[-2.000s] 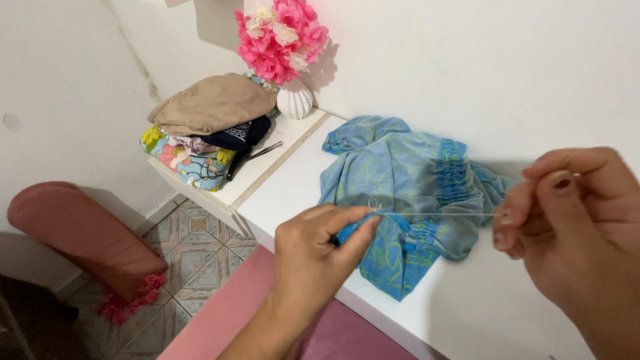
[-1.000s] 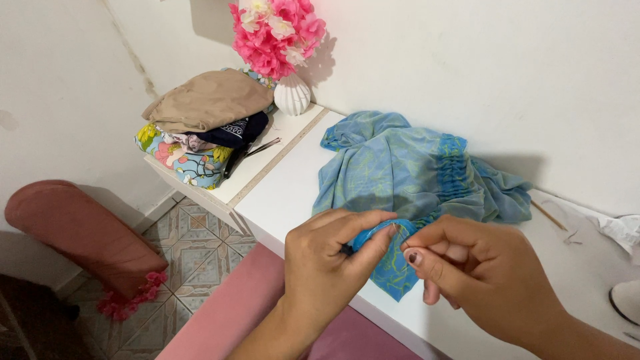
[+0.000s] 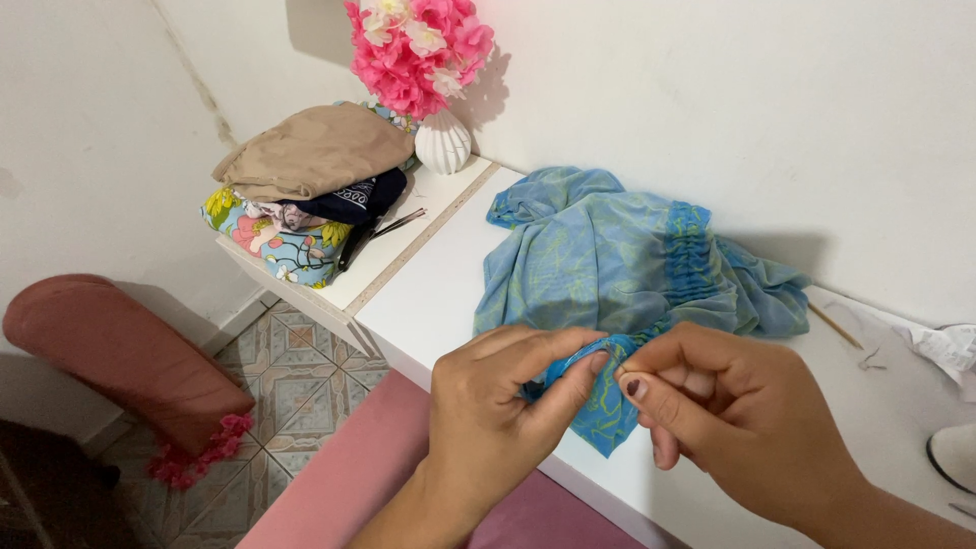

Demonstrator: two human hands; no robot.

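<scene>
A blue garment with yellow-green print and gathered bands (image 3: pixel 579 259) lies bunched on the white tabletop (image 3: pixel 419 305). My left hand (image 3: pixel 503 404) pinches a folded blue edge of it between thumb and fingers, above the table's front edge. Close beside that edge, on its right, my right hand (image 3: pixel 732 419) has thumb and index finger pressed together at the fabric. Whatever lies between those fingertips is too small to make out; a needle or thread cannot be told apart here. A pointed corner of the cloth hangs below both hands.
Folded fabrics (image 3: pixel 320 152), with a black-handled tool (image 3: pixel 357 242) beside them, lie at the left near a white vase (image 3: pixel 443 142) of pink flowers. A thin wooden stick (image 3: pixel 836 325) and crumpled paper (image 3: pixel 945 351) are at the right. Pink upholstery (image 3: pixel 358 473) is below the table.
My right hand was far out to the right two seconds ago, with a thread stretched from the fabric. It has come back beside my left hand, which still pinches the blue edge.
</scene>
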